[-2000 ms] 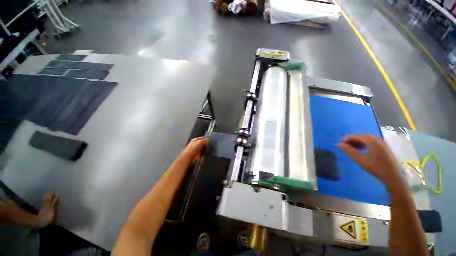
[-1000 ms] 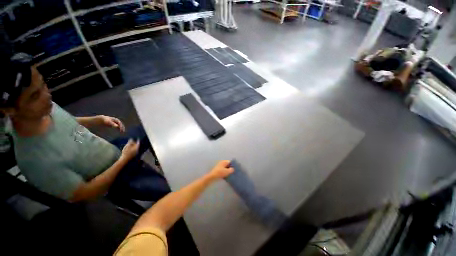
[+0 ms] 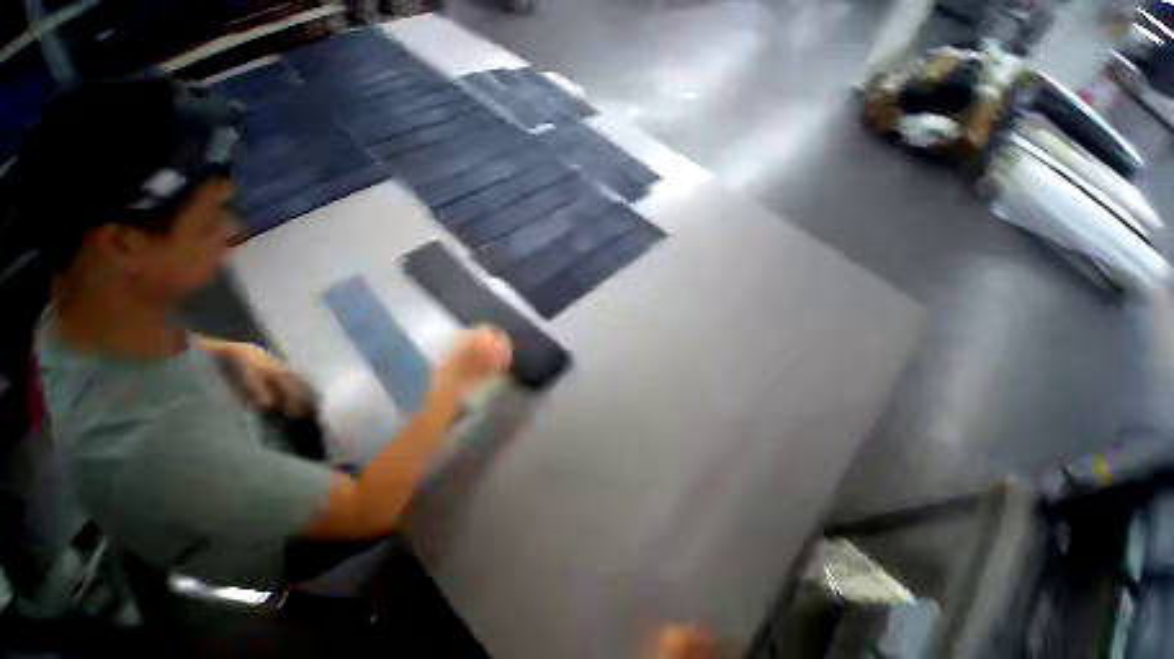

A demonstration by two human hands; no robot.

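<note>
My left hand (image 3: 682, 641) shows only as a small blurred patch at the bottom edge, over the near part of the grey table (image 3: 721, 386); its fingers cannot be made out. My right hand is out of the picture. A blue-grey cut strip (image 3: 377, 337) lies on the table in front of the seated coworker, left of the thick dark stack (image 3: 451, 281). The coworker's raised hand (image 3: 474, 363) is in front of the stack's near part.
Dark panels (image 3: 502, 193) lie in rows at the table's far end. The coworker (image 3: 180, 438) sits at the left side. Blurred machine parts (image 3: 863, 573) are at the lower right. White rolls (image 3: 1075, 206) and a brown bundle (image 3: 933, 110) are on the floor beyond.
My left hand has let go of the strip and drawn back to the bottom edge. The strip now lies beside the stack. The coworker has leaned in and reached over the table.
</note>
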